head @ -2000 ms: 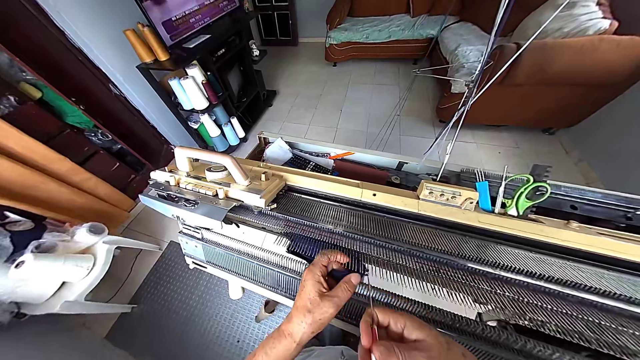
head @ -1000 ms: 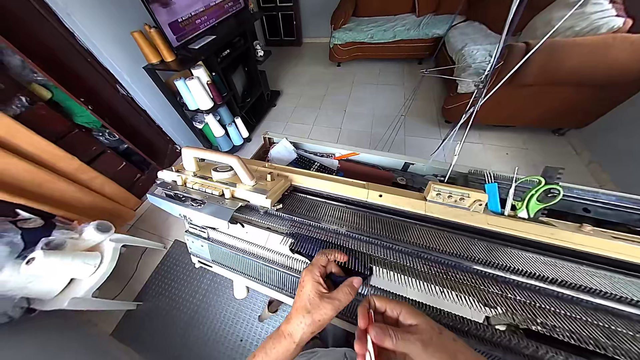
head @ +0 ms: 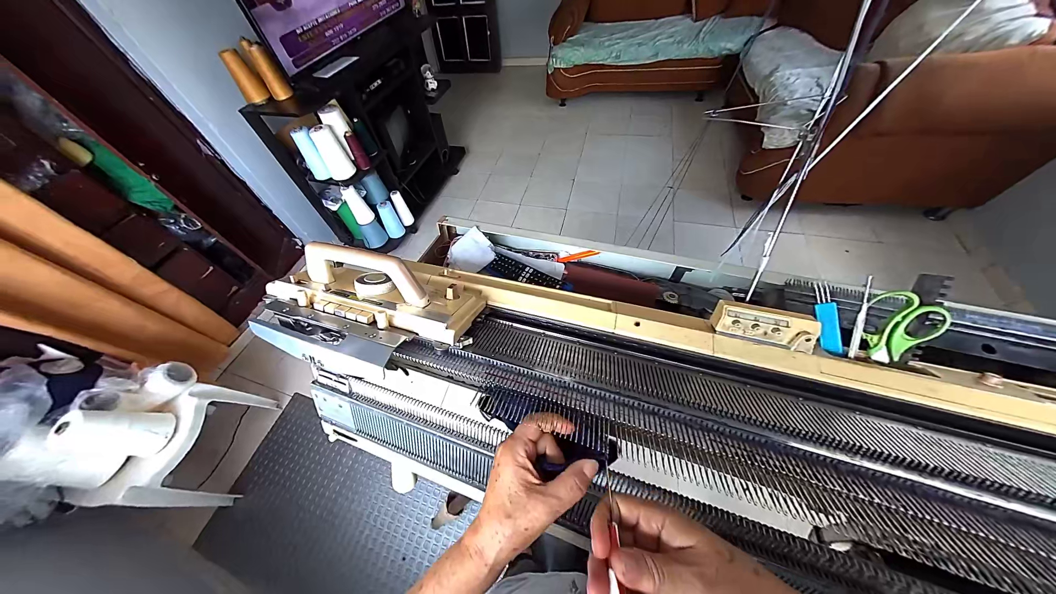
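Observation:
A knitting machine with a needle bed runs across the view. Dark navy knitted fabric hangs between its two beds. My left hand pinches the edge of this fabric between thumb and fingers at the front bed. Just to the right, my right hand holds a thin metal tool with a red and white handle, its tip up near the fabric edge and the needles. Whether the tip touches a stitch cannot be told. The beige carriage rests at the left part of the bed.
Green-handled scissors and a blue comb-like tool stand at the rear rail, right of the beige tension unit. Yarn strands drop from the mast wires above. A white plastic chair with yarn cones is at left. Behind are a yarn shelf and sofas.
The handle of the tool in my right hand shows lower and more upright than two seconds ago. My left hand keeps its pinch on the fabric.

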